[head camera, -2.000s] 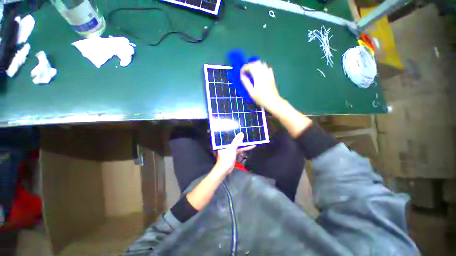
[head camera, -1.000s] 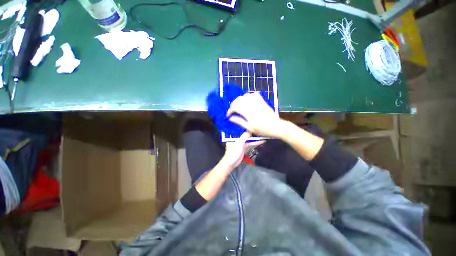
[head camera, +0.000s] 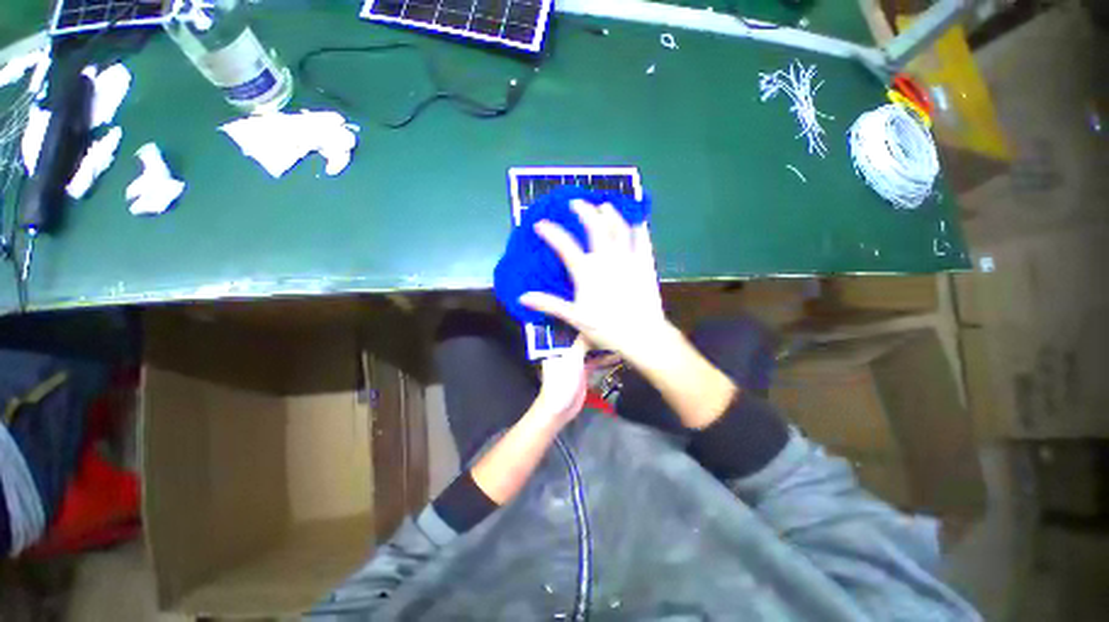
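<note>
A small solar panel (head camera: 572, 180), cells facing up, lies partly over the front edge of the green bench (head camera: 401, 231). My left hand (head camera: 563, 380) holds its near edge; some of its fingers are hidden under the panel. My right hand (head camera: 608, 277) is spread flat on a crumpled bright blue cloth (head camera: 521, 270) and presses it on the panel face. The cloth and the hand cover most of the cells.
A second panel (head camera: 487, 17) and a black cable (head camera: 420, 107) lie at the back. A clear bottle (head camera: 243, 73), white wipes (head camera: 292, 140) and a black tool (head camera: 55, 164) are left. White strands (head camera: 800, 107) and a white coil (head camera: 894, 156) are right. Open cartons (head camera: 262, 462) stand below.
My right hand has moved the cloth from the panel's far part down to its near left, then over its middle, and its fingers have spread. My left hand still holds the near edge.
</note>
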